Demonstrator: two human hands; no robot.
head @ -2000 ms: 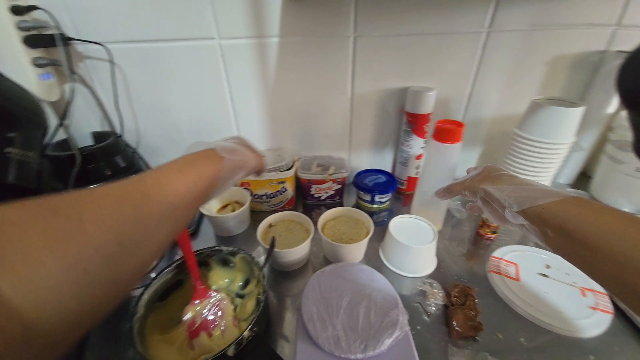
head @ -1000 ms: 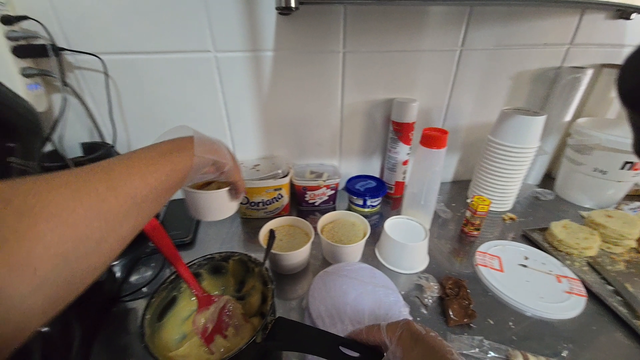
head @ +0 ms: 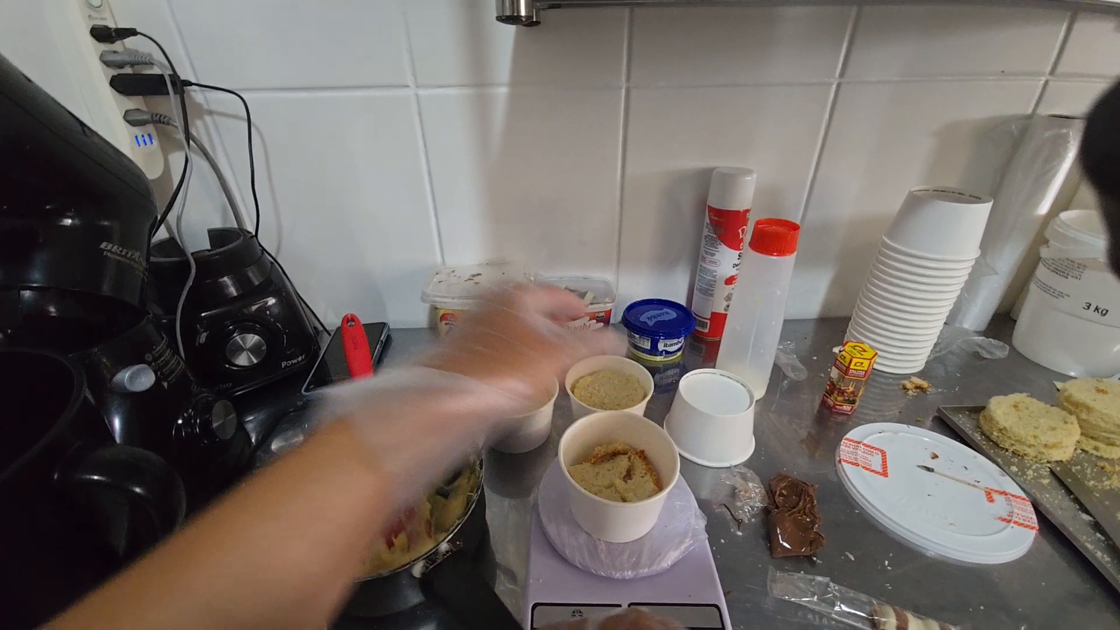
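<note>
A paper cup with crumbled cake [head: 619, 477] stands on the plastic-wrapped plate of a lilac kitchen scale [head: 626, 577]. My left hand [head: 534, 337], in a clear plastic glove and blurred by motion, is above the cups behind the scale; its fingers are too blurred to read. A cup with cake in it [head: 610, 388] stands behind the scale, and another cup [head: 528, 424] is partly hidden by my left wrist. At the bottom edge, my right hand [head: 626, 619] shows only in part, at the scale's front panel. The saucepan with yellow cream [head: 429, 525] lies partly under my left forearm.
An upturned paper cup [head: 713, 416], a squeeze bottle [head: 759, 306], a spray can [head: 724, 254] and a blue-lidded tub [head: 658, 330] stand near the wall. Stacked cups [head: 914, 280], a white lid [head: 936, 490] and a tray with cake rounds [head: 1028, 426] are rightward. A blender base [head: 249, 328] is left.
The cup that my left hand held at the left is now on the scale. My left hand has moved right, over the other cups. My right hand has left the saucepan handle area and is lower.
</note>
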